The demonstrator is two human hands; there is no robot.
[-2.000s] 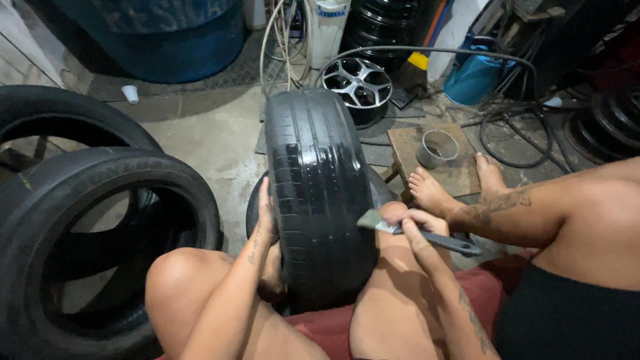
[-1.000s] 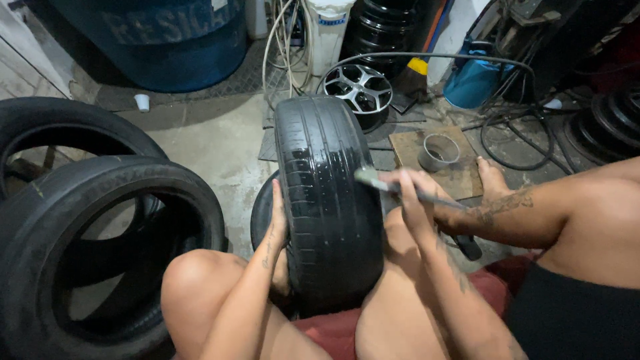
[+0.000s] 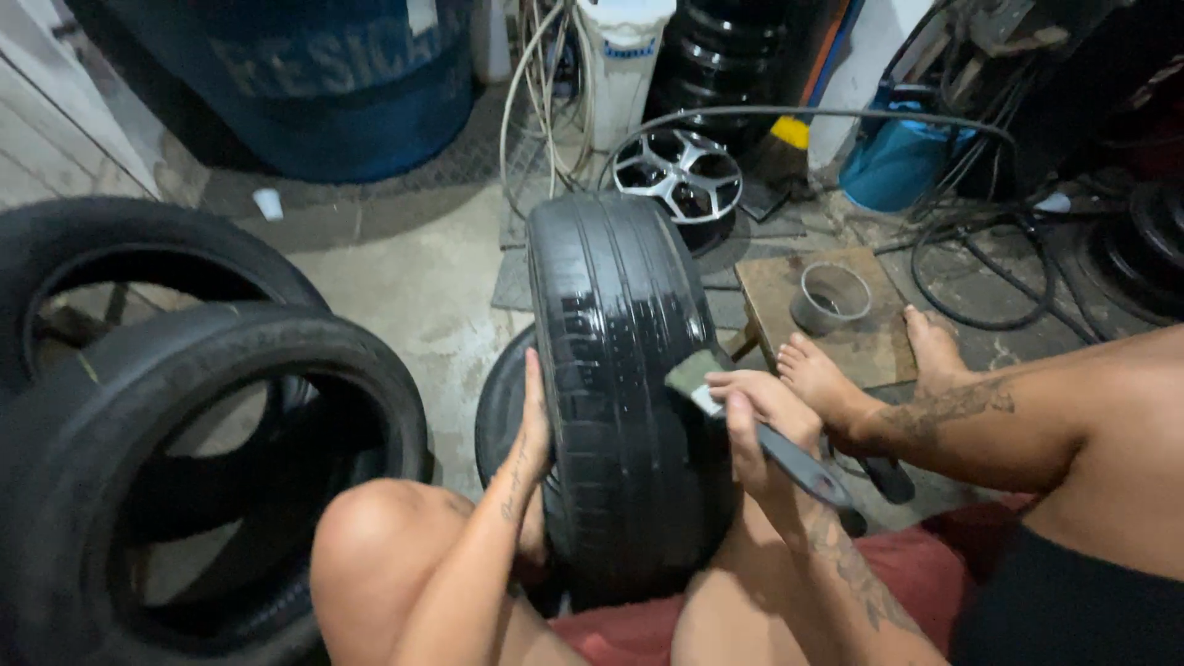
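Note:
An upright black rubber tire (image 3: 629, 388) stands between my knees, its tread wet and glossy across the middle and right. My left hand (image 3: 535, 416) lies flat against the tire's left sidewall, fingers pointing up. In my right hand (image 3: 763, 421) is a paintbrush (image 3: 805, 467) with a gray handle; its bristles touch or nearly touch the right edge of the tread. A clear plastic cup (image 3: 832, 298) with a little dark liquid stands on a small wooden stool (image 3: 777, 287), to the right of the tire.
Two more tires (image 3: 370, 361) lie at the left. Beyond are a blue barrel (image 3: 342, 102), an alloy wheel rim (image 3: 678, 176), a white bucket (image 3: 624, 74), a teal container (image 3: 893, 162) and black hoses (image 3: 990, 319). Another person's bare feet (image 3: 828, 384) are by the stool.
The right hand with the brush moved onto the tread's right side from beside the tire, and now holds the brush lower along the right edge. The left hand stays at the left sidewall.

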